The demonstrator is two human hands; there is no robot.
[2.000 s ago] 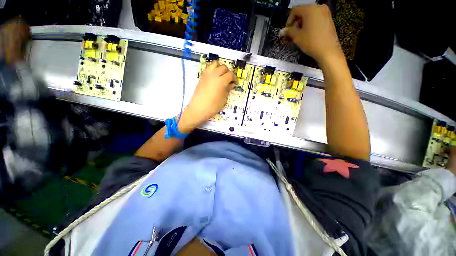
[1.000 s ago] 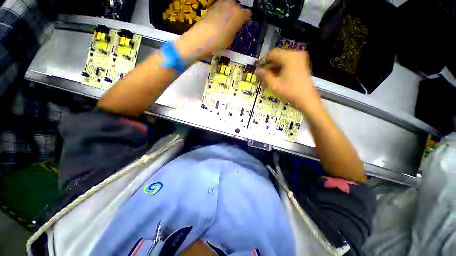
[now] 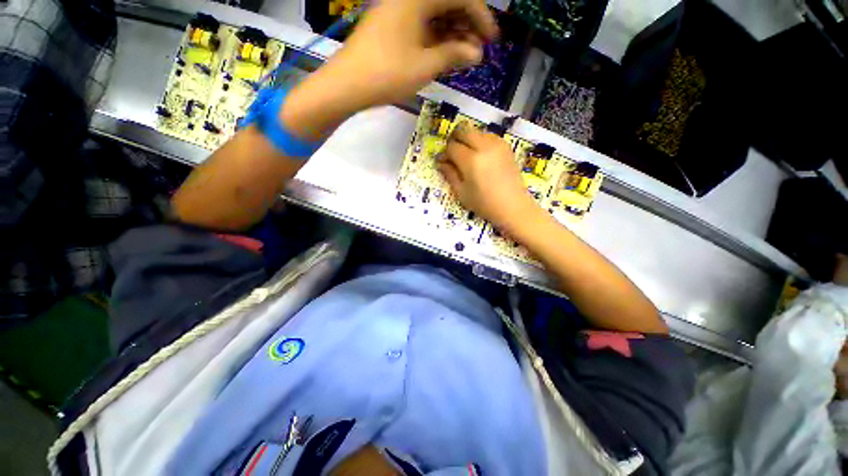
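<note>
Cream circuit board panels with yellow and black parts lie side by side on the silver rail in front of me. My right hand is over the left of these panels, fingertips down on its upper part; whether it pinches a part is hidden. My left hand, with a blue strap on its wrist, is raised beyond the rail at the bin of blue components. Its fingers are curled and slightly blurred; I cannot tell if they hold anything.
Another board panel lies on the rail to the left. Behind the rail are bins of silver-grey components, gold-brown components and green components. Yellow blocks show at the top edge. A person's pale sleeve is at right.
My right hand has moved from the bins down onto the boards and left. My left hand has gone from the board up to the blue components' bin. The view has shifted.
</note>
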